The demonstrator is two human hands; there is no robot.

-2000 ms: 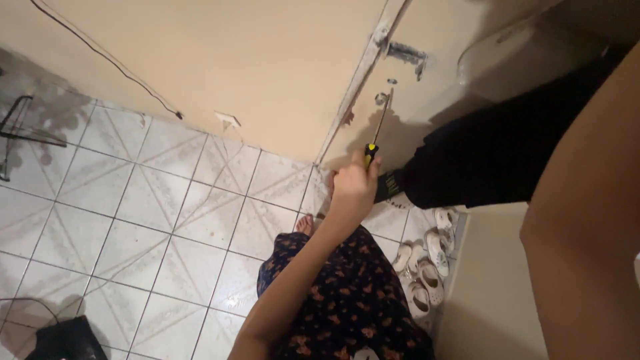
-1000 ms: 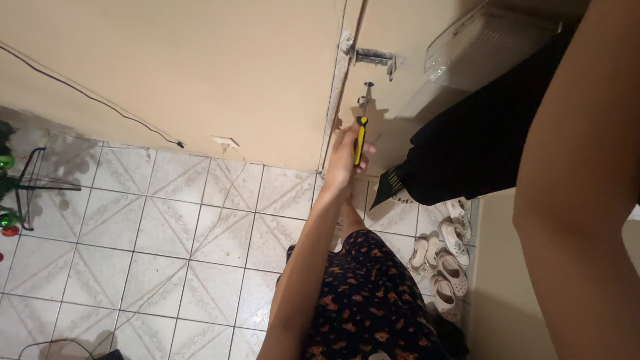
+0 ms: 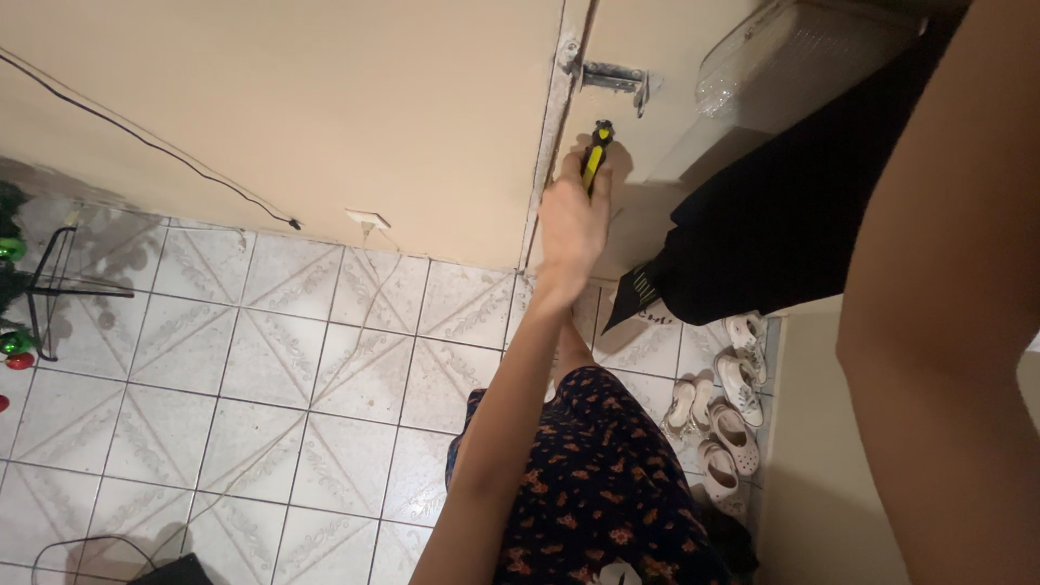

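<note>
My left hand point(image 3: 573, 223) is closed around the black and yellow handle of a screwdriver point(image 3: 595, 162), close to the cream door point(image 3: 650, 158). The handle's far end points up the door, at a small dark metal fitting or hole; the shaft cannot be made out, so contact is unclear. A worn metal slide bolt point(image 3: 613, 77) is fixed to the door just above the tool, beside the chipped door frame point(image 3: 552, 122). My right arm, bare and bent, fills the right side; its hand is out of view.
Black cloth point(image 3: 764, 187) hangs before the door, near a clear plastic item point(image 3: 756, 73). Several shoes point(image 3: 731, 422) line the wall at lower right. A black cable point(image 3: 162, 150) runs along the left wall above the tiled floor point(image 3: 357, 406). A decorated artificial tree point(image 3: 12, 276) stands at far left.
The screwdriver's handle has come up closer to the fitting in the door; its long shaft showed two seconds ago and does not show now. My left hand has kept hold of it.
</note>
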